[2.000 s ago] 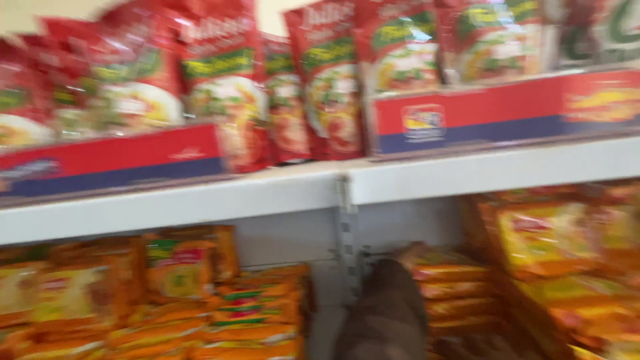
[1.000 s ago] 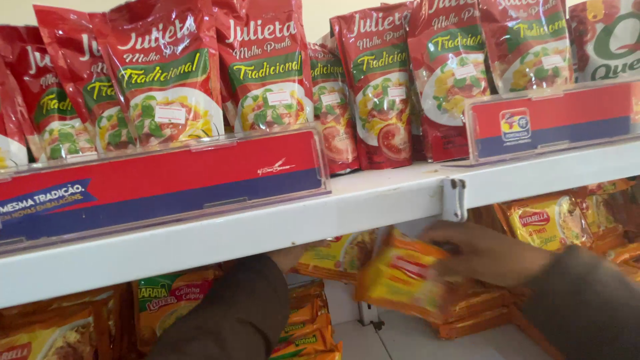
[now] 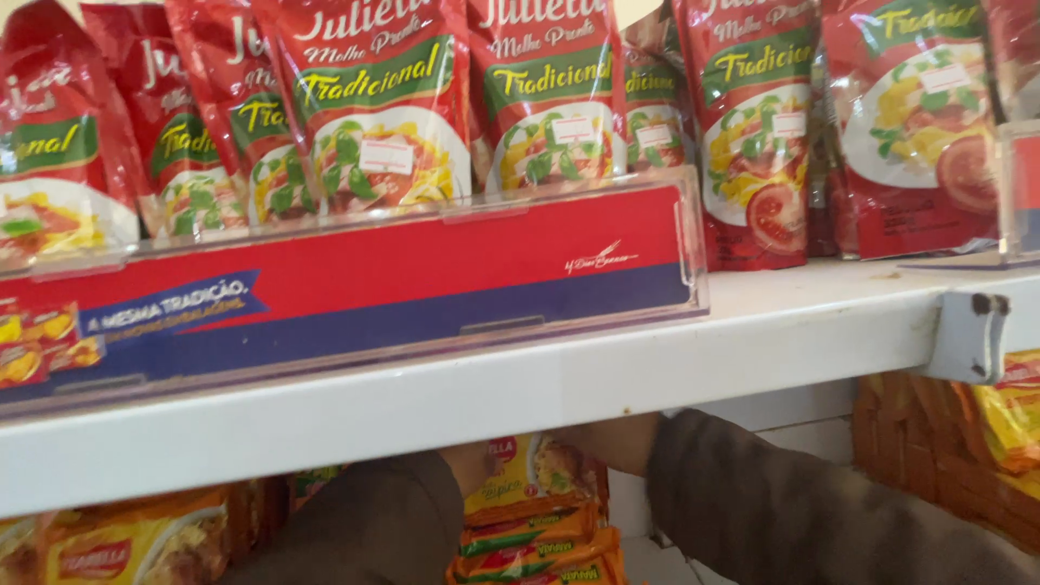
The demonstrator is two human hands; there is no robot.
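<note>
Both my arms, in dark sleeves, reach under the white upper shelf. My left hand (image 3: pixel 471 467) touches the left edge of a yellow and orange noodle packet (image 3: pixel 520 479); its fingers are mostly hidden. At the packet's upper right is my right hand (image 3: pixel 613 439), partly covered by the shelf edge, so its fingers do not show. The packet stands with its printed front toward me, on top of a stack of orange noodle packets (image 3: pixel 536 561) lying flat.
Red sauce pouches (image 3: pixel 378 106) line the upper shelf (image 3: pixel 487 398) behind a red and blue plastic sign (image 3: pixel 406 268). A metal bracket (image 3: pixel 971 337) juts at the right. More noodle packets stand at lower left (image 3: pixel 122 544) and far right (image 3: pixel 1007 414).
My right hand has moved left, from beside the bracket to the stack near my left hand. The packet seen between my hands a second ago was left of the bracket, tilted.
</note>
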